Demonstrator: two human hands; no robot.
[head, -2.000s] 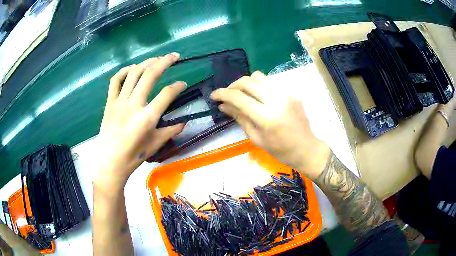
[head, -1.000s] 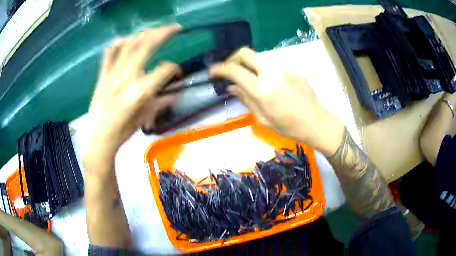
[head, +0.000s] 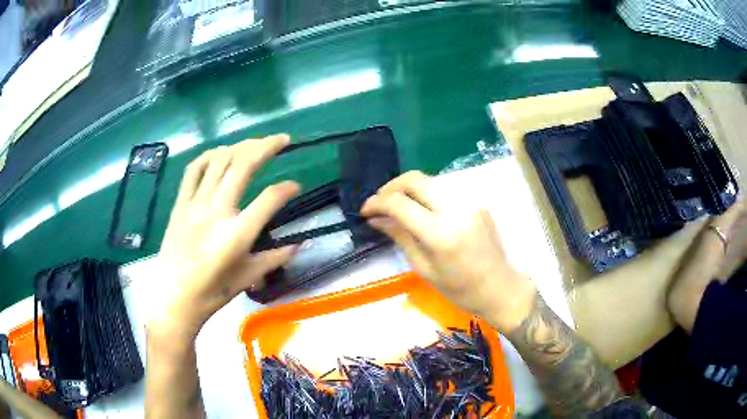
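A black phone-like frame [head: 368, 168] with a large open window is held up between my hands, over the edge of the green belt. More black frames lie beneath it on the white surface. My left hand [head: 225, 225] is spread and grips the frame's left end. My right hand [head: 446, 245] has its fingertips pinched at the frame's lower right side, by the solid panel; whether a strip is in them is hidden. An orange tray [head: 328, 317] in front of me holds a loose heap of thin black strips [head: 377, 389].
A single frame [head: 138, 196] lies on the green belt [head: 442, 90]. Stacked frames [head: 631, 172] lean on cardboard [head: 606, 327] at right, beside a person's arm [head: 696, 254]. More stacked frames [head: 90, 327] and a second orange tray [head: 29, 352] are at left.
A single frame has come into view on the belt at left. The view has shifted, so the bench things sit lower. My hands still hold the frame in much the same grip.
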